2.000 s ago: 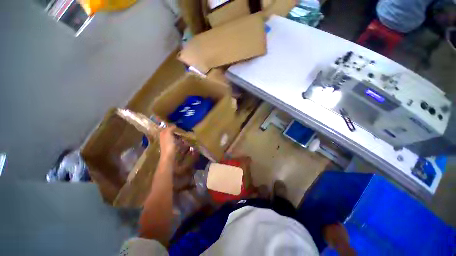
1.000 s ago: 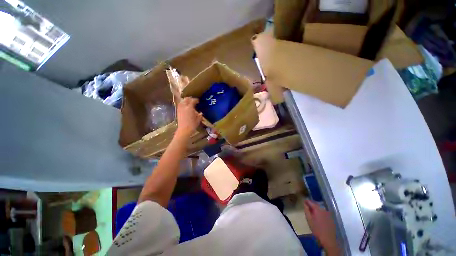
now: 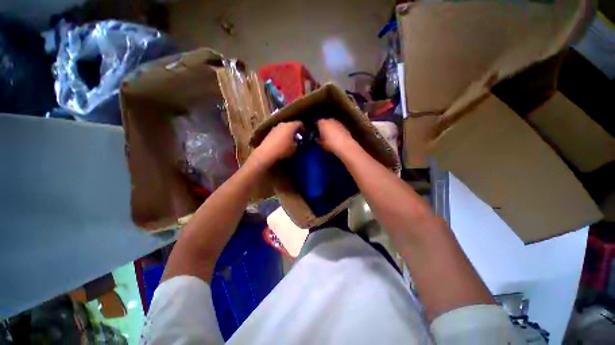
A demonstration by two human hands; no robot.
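A small open brown carton [image 3: 388, 149] stands in the middle in front of me, with dark blue fabric pieces [image 3: 314, 176] inside. My left hand [image 3: 282, 139] reaches over the carton's left side into it, fingers at the far part of the blue pieces. My right hand [image 3: 332, 135] is inside from the right, close beside the left. Small white bits show between the hands. The fingertips are in shadow, so whether they grip the pieces cannot be told.
A larger open carton [image 3: 150, 158] with crumpled clear plastic [image 3: 202, 151] stands at left. Open cardboard flaps [image 3: 516, 168] overhang the white table [image 3: 472, 215] at right. A blue bin [image 3: 246, 273] is near me at lower left. A red thing [image 3: 286, 81] stands beyond the carton.
My left hand has moved from the carton's edge to inside it. My right hand has come from the lower right into the carton. The view has shifted, and the cartons appear closer.
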